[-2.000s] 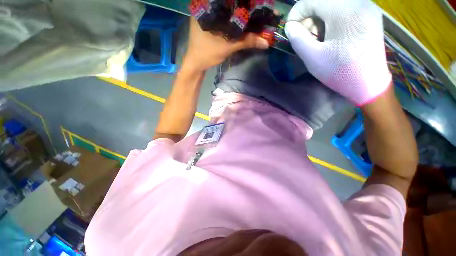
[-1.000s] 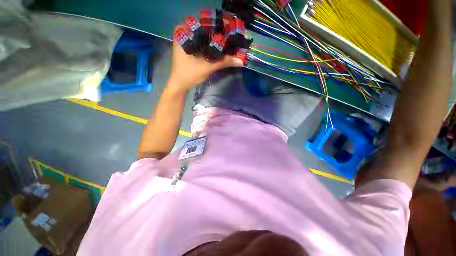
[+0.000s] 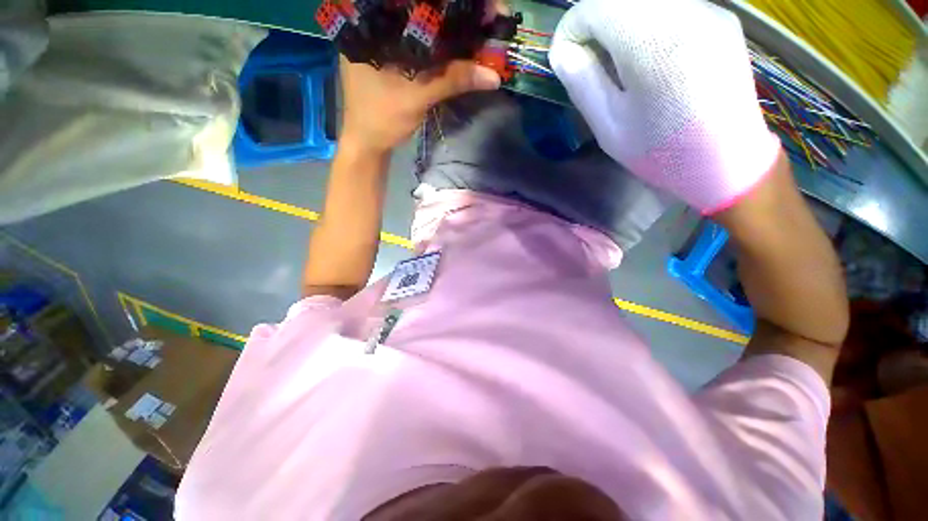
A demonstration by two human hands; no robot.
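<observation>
My left hand (image 3: 392, 97) is bare and holds a bunch of red-and-black connector housings (image 3: 422, 22), cut off by the top edge. One red housing (image 3: 496, 61) sits at the thumb, with thin multicoloured wires (image 3: 529, 53) leaving it to the right. My right hand (image 3: 667, 97), in a white knit glove with a pink cuff, is beside that housing, its fingers curled together at the wires. The glove hides the fingertips and wire ends. More multicoloured wires (image 3: 804, 117) show on the bench beyond the glove.
A pale tray (image 3: 850, 76) with yellow wires (image 3: 839, 36) is at the upper right. The bench edge crosses the top. Blue stools (image 3: 285, 102) stand below the bench. A pale cover (image 3: 112, 112) hangs at left. Cardboard boxes (image 3: 188, 382) are on the floor at lower left.
My gloved right hand was reaching out past the tray at upper right a second ago and is back beside the housings. The bunch in my left hand is higher in the picture.
</observation>
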